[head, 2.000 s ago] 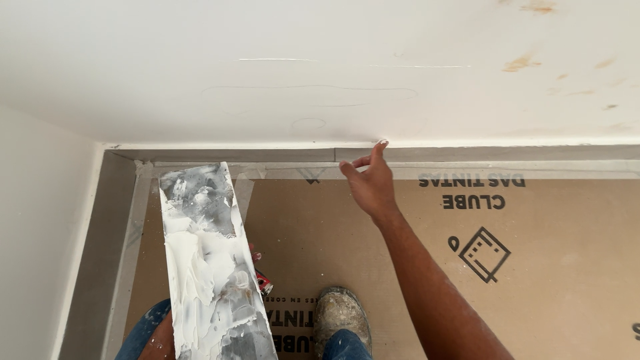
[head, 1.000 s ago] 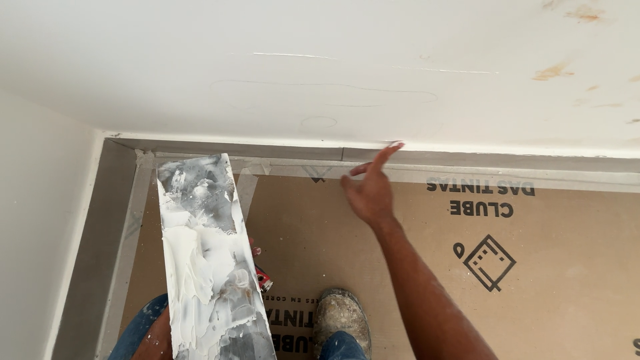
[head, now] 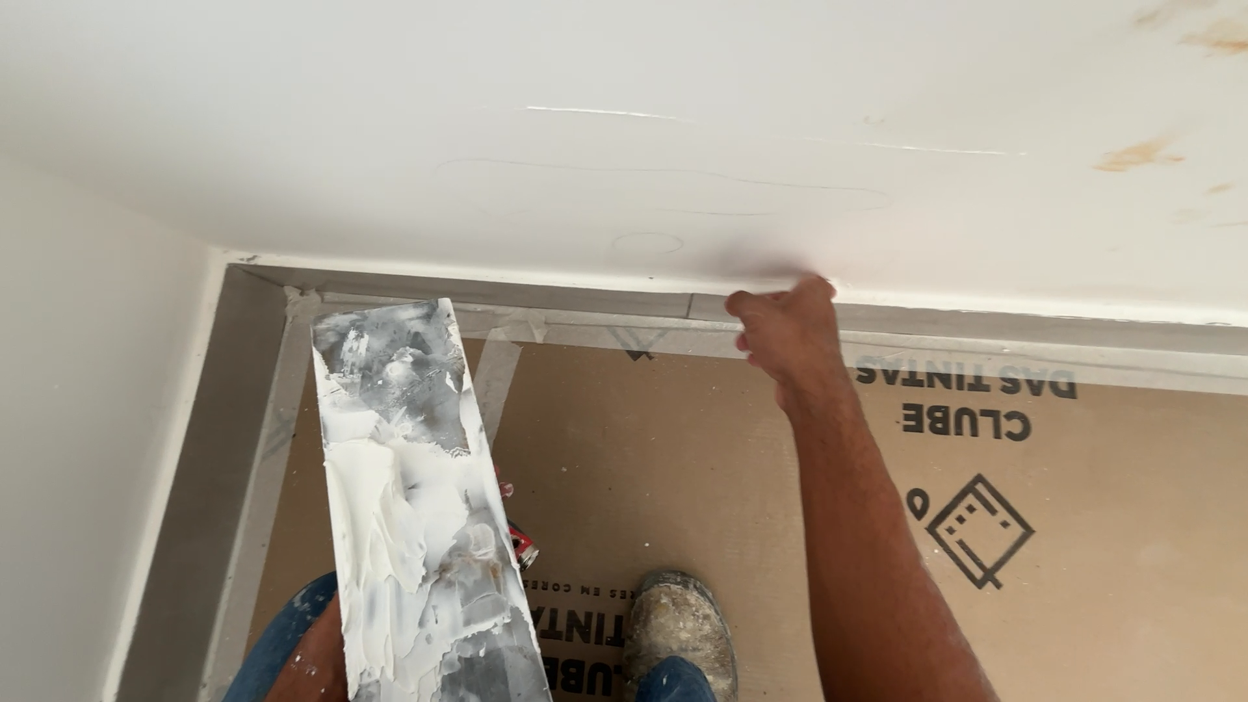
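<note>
A long metal plastering trowel blade (head: 429, 507), loaded with white putty (head: 375, 546), spans the lower left of the view. My left forearm (head: 312, 653) shows beside its lower edge; the left hand and whatever it grips are hidden under the blade or outside the frame. My right hand (head: 792, 327) is at the foot of the white wall (head: 624, 185), just above the grey baseboard (head: 936, 324), with its fingers bent and slightly blurred. Whether it holds something small cannot be told. Thin raised white lines and faint pencil marks run across the wall above.
Brown protective cardboard (head: 663, 458) with printing covers the floor, taped along the baseboard. A red object (head: 523, 546) lies partly behind the blade. A stained shoe (head: 680, 629) stands at the bottom middle. Another white wall (head: 88, 390) meets this one at the left corner.
My right hand's extended index finger, seen at the wall's foot one second ago, is now bent. The putty-covered blade stays at the lower left.
</note>
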